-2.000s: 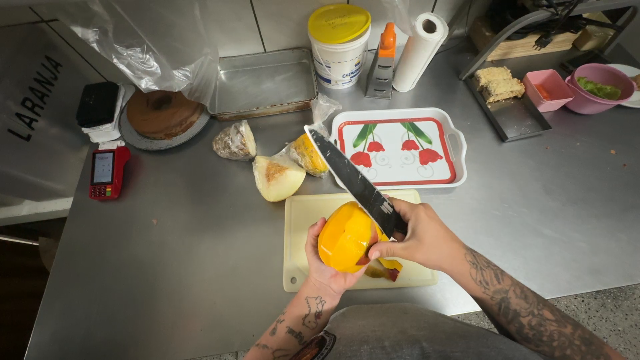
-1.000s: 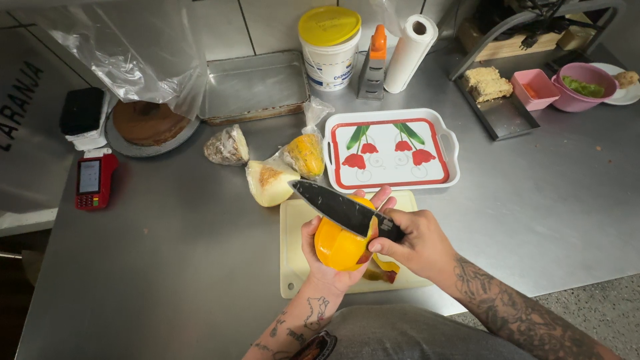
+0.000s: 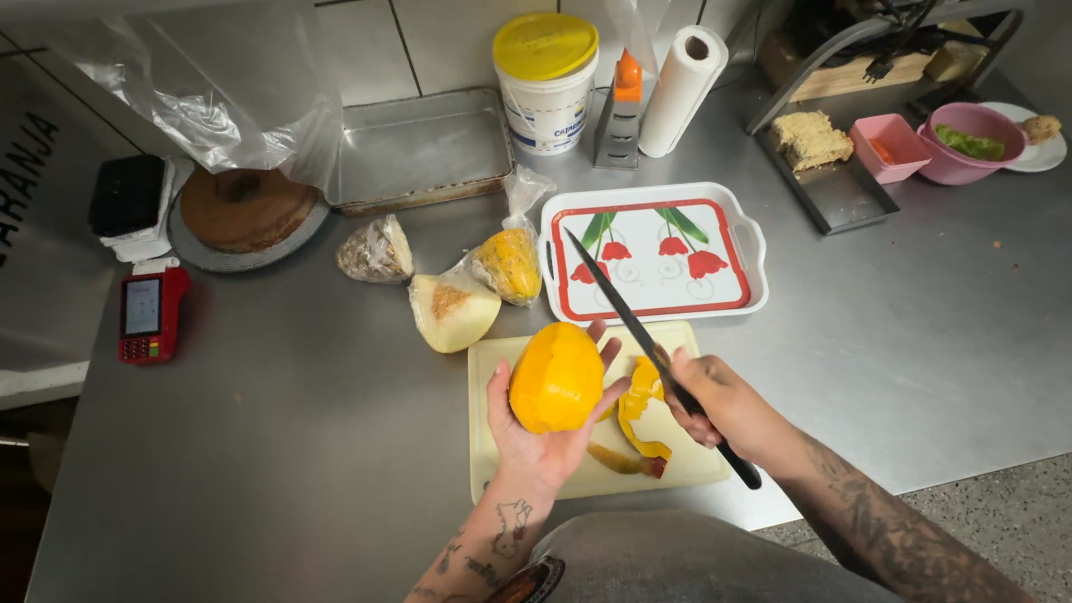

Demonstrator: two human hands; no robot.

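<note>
My left hand (image 3: 544, 448) holds a peeled yellow mango (image 3: 556, 378) on its palm, fingers partly spread behind the fruit. In my right hand (image 3: 724, 402) is the black handle of a long kitchen knife (image 3: 618, 303), its blade slanting up and left over the tray, apart from the mango. Beneath both hands lies a cream cutting board (image 3: 494, 452), with yellow peels (image 3: 641, 419) on it. Beyond the board are a cut melon piece (image 3: 456, 314), a plastic-wrapped yellow fruit (image 3: 509, 264) and another wrapped piece (image 3: 377, 251).
A white tray with red flowers (image 3: 745, 226) borders the board. Behind stand a yellow-lidded bucket (image 3: 548, 92), a grater (image 3: 620, 121), a paper roll (image 3: 682, 92) and a metal pan (image 3: 427, 151). A cake (image 3: 247, 209) and red card terminal (image 3: 152, 314) are left, a pink bowl (image 3: 971, 159) right.
The knife has moved off the mango to the right, and its blade now points up over the tray. My left hand has opened out beneath the fruit.
</note>
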